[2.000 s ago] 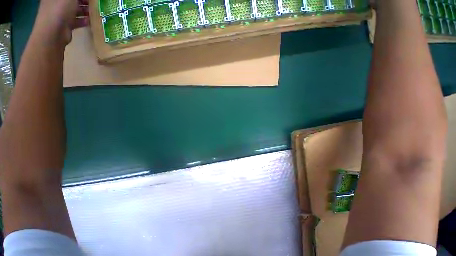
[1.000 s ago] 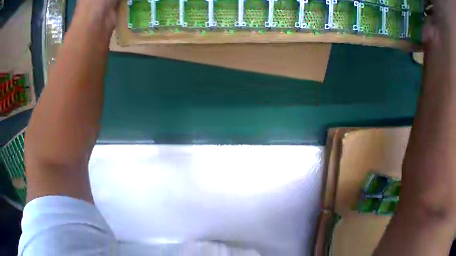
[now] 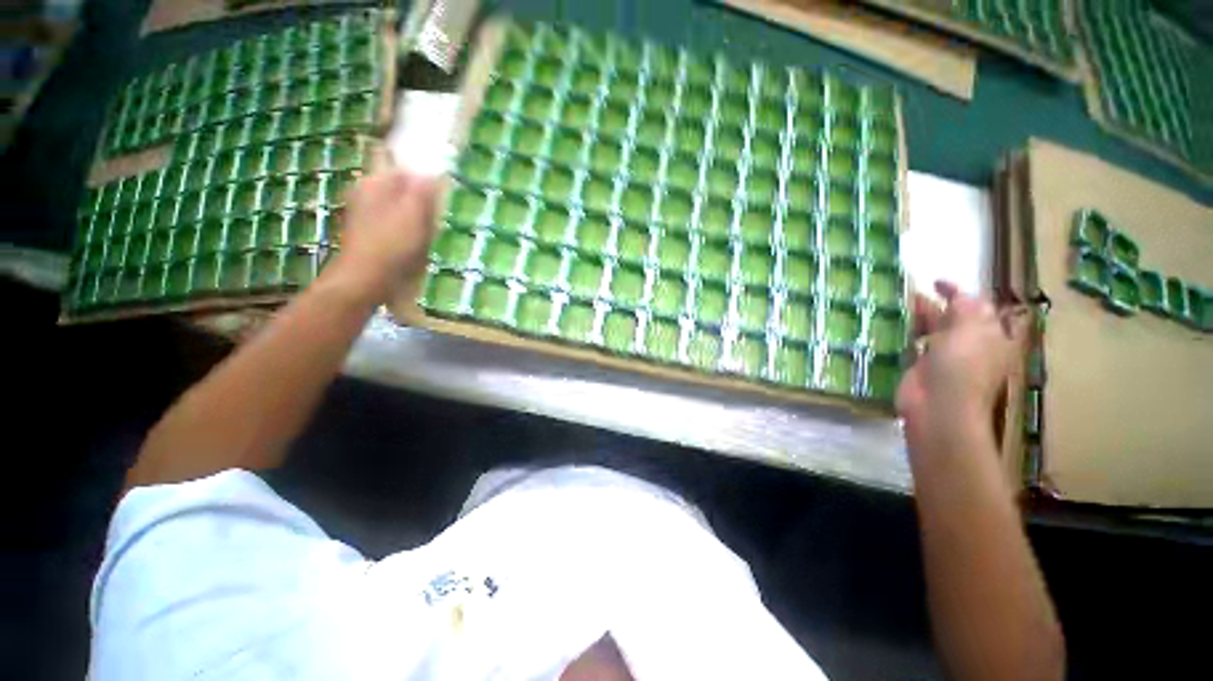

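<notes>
A brown cardboard sheet [image 3: 612, 362] covered with close rows of green square pieces [image 3: 672, 220] is in front of me over the white pad [image 3: 951, 220]. My left hand [image 3: 389, 229] is at its left edge. My right hand [image 3: 960, 349] is at its right edge near the lower corner, fingers bent and slightly blurred. Whether the fingertips still grip the sheet is clearest at the left; at the right the contact is hard to see. Whether the sheet rests fully on the pad cannot be told.
Another cardboard with green squares [image 3: 226, 200] lies at left. At right a thick cardboard stack [image 3: 1131, 399] bears a small group of green squares [image 3: 1107, 260]. More green sheets [image 3: 1137, 67] and bare cardboard [image 3: 878, 40] are at the far side of the dark green bench [image 3: 785, 47].
The sheet of green squares and both hands have come from the far side to the near edge, over the white pad. The view has shifted, showing my shirt and the left-hand sheet.
</notes>
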